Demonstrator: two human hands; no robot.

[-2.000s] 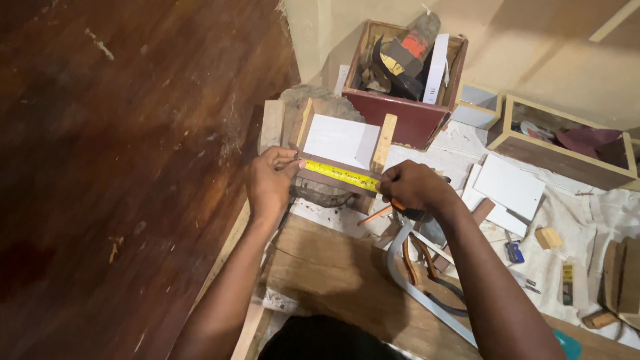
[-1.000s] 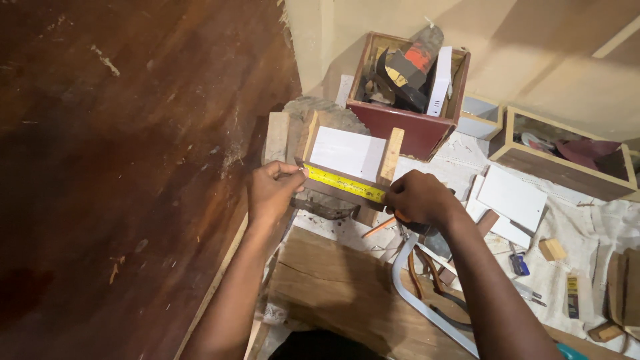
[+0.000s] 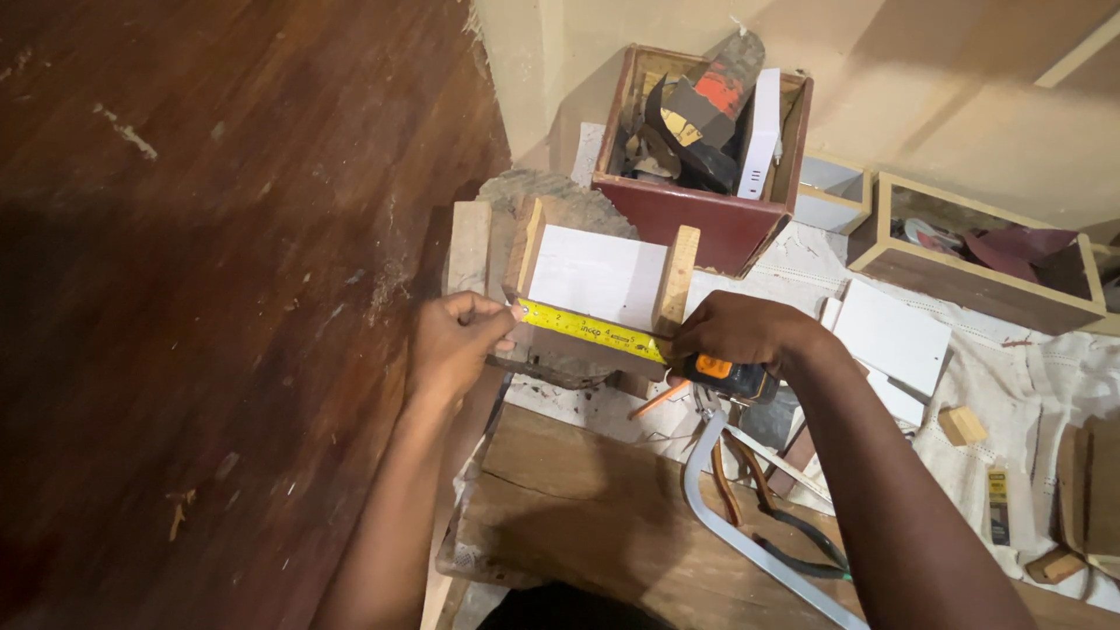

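My left hand (image 3: 461, 341) pinches the hook end of a yellow INGCO tape measure blade (image 3: 595, 330) at the left corner of a small wooden frame. In my right hand (image 3: 735, 331) is the tape's black and orange case (image 3: 728, 372), at the frame's right corner. The blade lies along the near edge of the frame, over a brown strip. A white panel (image 3: 595, 271) sits between two upright wood pieces, the left (image 3: 525, 245) and the right (image 3: 678, 278). Under the frame is a round wood block (image 3: 573, 197), with a wood offcut (image 3: 471, 249) at its left.
A maroon box (image 3: 691, 223) holding scraps stands behind. Open wood-edged boxes (image 3: 980, 284) are at the back right. A hacksaw (image 3: 722, 516) and pliers (image 3: 787, 516) lie on the near plank (image 3: 560, 490). White panels (image 3: 892, 337) and a small wood block (image 3: 962, 426) rest on cloth. A dark wood surface (image 3: 219, 306) rises at left.
More of the tape's case shows beneath my right hand than before. Both hands keep the tape stretched across the frame.
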